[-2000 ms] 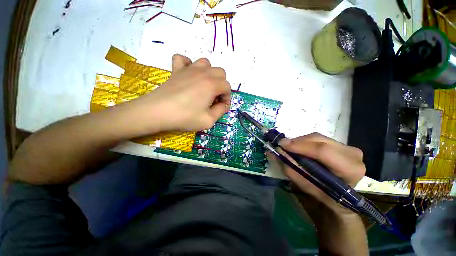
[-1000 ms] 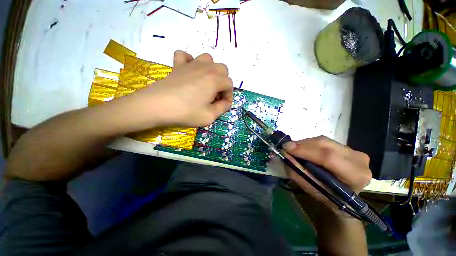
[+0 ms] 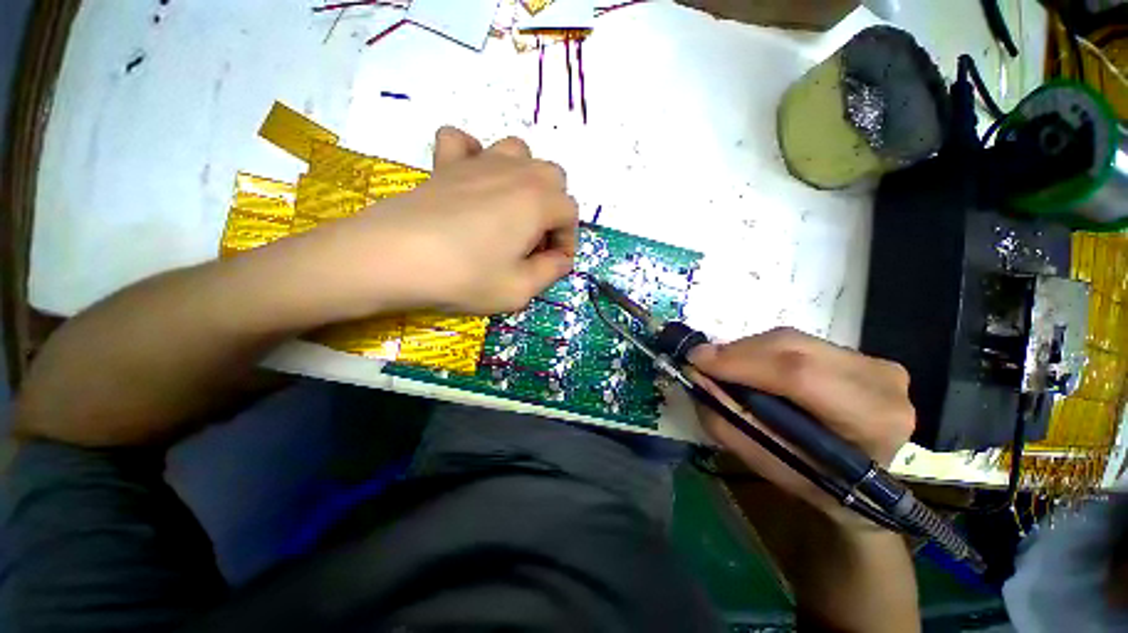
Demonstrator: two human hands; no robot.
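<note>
The green PCB panel (image 3: 588,340) lies before me with rows of silver pads. My right hand (image 3: 810,396) holds the black soldering iron (image 3: 792,427), its tip at the panel's upper middle, with a thin guide tube alongside. My left hand (image 3: 501,229) is over the panel's upper left, fingers curled and pinched at its pads; what they pinch is hidden. Amber taped flat pieces (image 3: 353,186) overlap at the panel's left, partly under my left forearm. Thin dark red lead wires run onto the panel.
A tip cleaner pot (image 3: 816,124) stands upper right, by a black box with a metal bracket (image 3: 1058,340) and a green-rimmed solder spool (image 3: 1061,142). A taped piece with hanging leads (image 3: 559,33) lies at the top. More amber strips (image 3: 1098,291) lie far right.
The iron tip moved slightly right and off its spot, then back left to the panel's upper middle. My left hand has stayed nearly in place.
</note>
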